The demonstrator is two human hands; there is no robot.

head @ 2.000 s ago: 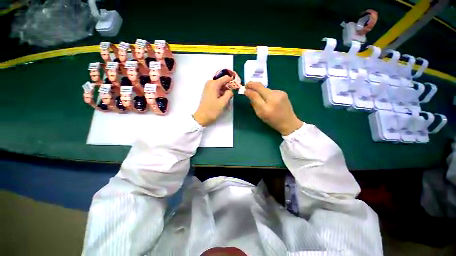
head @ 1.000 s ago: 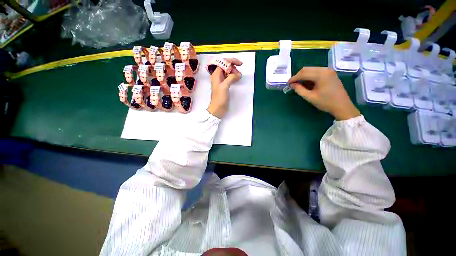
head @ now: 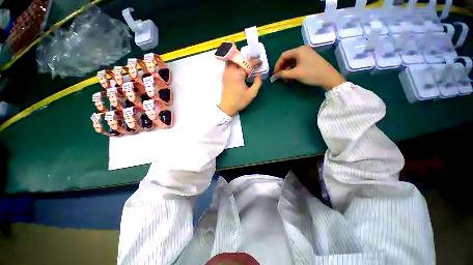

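Note:
A pink smartwatch [head: 226, 50] with a black screen is in my left hand [head: 239, 89], its strap opened out toward the right over the fingers. My left hand is beside a white display stand [head: 255, 55] with an upright arm and partly overlaps its base. My right hand [head: 300, 66] is to the right of that stand and pinches a small pale tag [head: 274, 78] between thumb and finger. The smartwatch and the tag are apart.
Pink watches [head: 129, 94] with white tags stand in rows at left on a white sheet [head: 199, 103]. White stands [head: 358, 54] fill rows at the right. Beyond the yellow stripe [head: 194, 52] lie a clear plastic heap [head: 85, 44] and another white stand [head: 145, 34].
The tag came away from the watch and stays in my right hand. The strap, curled before, now lies opened out. My left hand and the watch have moved right, up to the single stand. The view has turned.

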